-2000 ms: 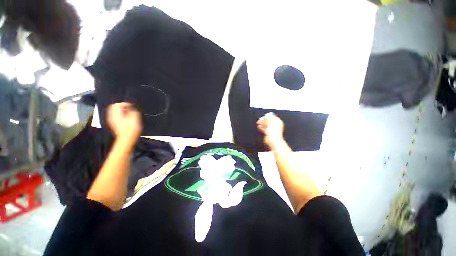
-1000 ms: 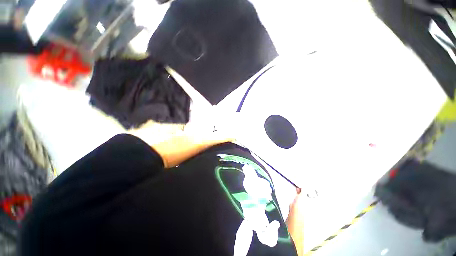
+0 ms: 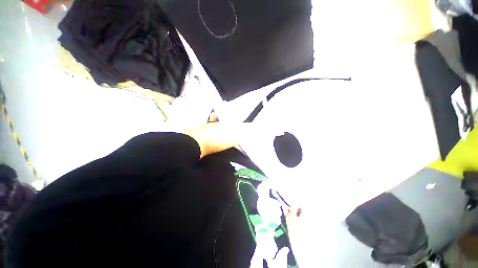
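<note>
The white template [image 3: 346,131] lies on the white table in front of me, and black cloth shows through its oval hole [image 3: 288,149]. A curved black panel edge [image 3: 278,90] shows beyond its far left side. A flat black panel [image 3: 257,49] with a pale oval outline lies beyond it. My left hand [image 3: 214,125] is at the template's left corner, washed out by glare; its grip is unclear. My right hand [image 3: 293,212] is at the template's near edge; only a small part shows, and its fingers are unclear.
A crumpled black bundle [image 3: 128,47] lies on brown card at the upper left. A dark grey bundle [image 3: 390,227] is beyond the table's edge at the lower right. A long dark piece [image 3: 440,97] and yellow cloth [image 3: 458,157] are at the far right.
The template now covers most of the right-hand panel, which showed more two seconds ago. My view has turned, and both hands have moved from over the panels to the template's near side.
</note>
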